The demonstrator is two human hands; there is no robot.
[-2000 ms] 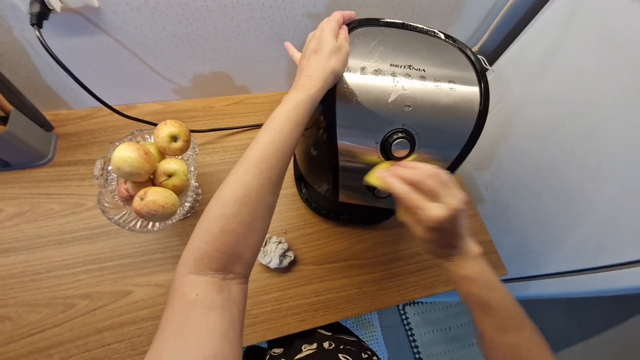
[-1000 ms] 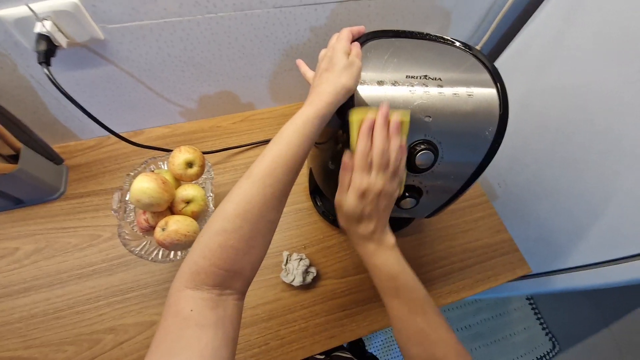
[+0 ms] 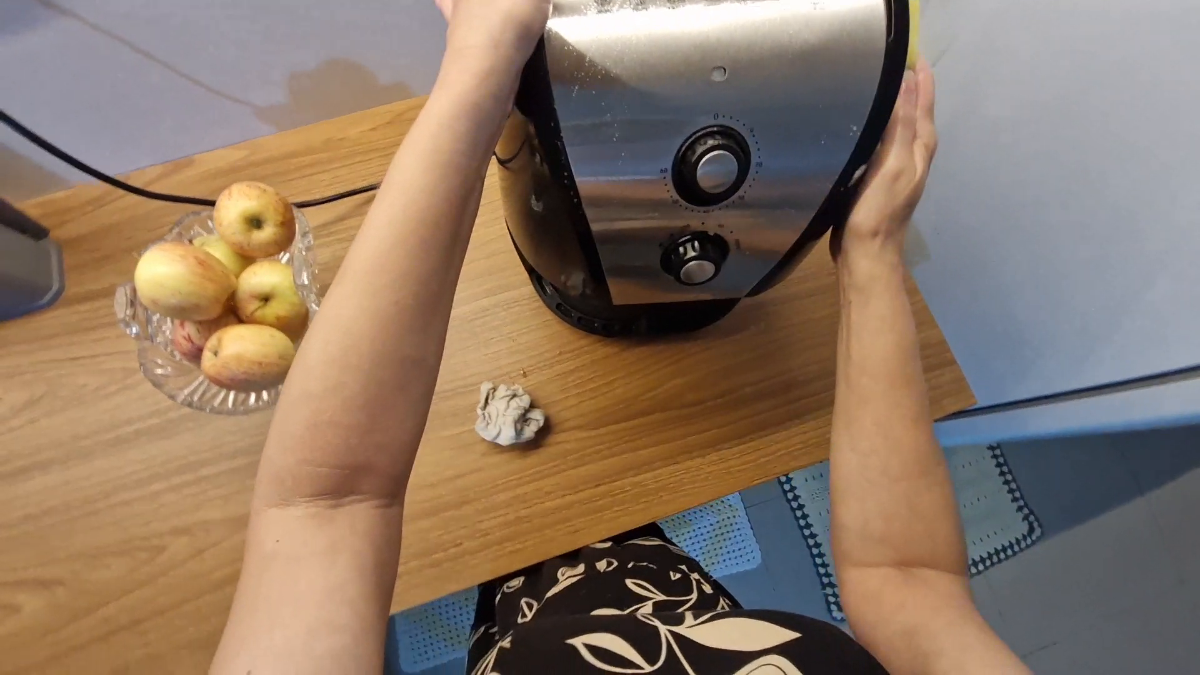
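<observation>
An air fryer point(image 3: 637, 225) with a brushed metal front, two black knobs and a black body stands on the wooden counter, its top cut off by the frame. My left hand point(image 3: 497, 23) rests at its upper left edge, partly out of view, fingers mostly hidden. Against the right side lies my right hand point(image 3: 891, 169), with a yellow cloth or sponge point(image 3: 915, 33) partly showing at its fingertips. Small droplets dot the metal front. A crumpled greyish wad point(image 3: 508, 413) sits on the counter in front of the appliance.
At the left a cut-glass bowl point(image 3: 211, 392) holds several apples point(image 3: 246, 357). A black cord point(image 3: 94, 172) runs behind it along the wall. A grey container point(image 3: 26, 262) stands at the far left, and a pale blue surface point(image 3: 1059, 206) rises beyond the counter's right end.
My right hand has moved from the metal front to the right side of the air fryer, with the yellow piece. My left hand stays at the upper left edge.
</observation>
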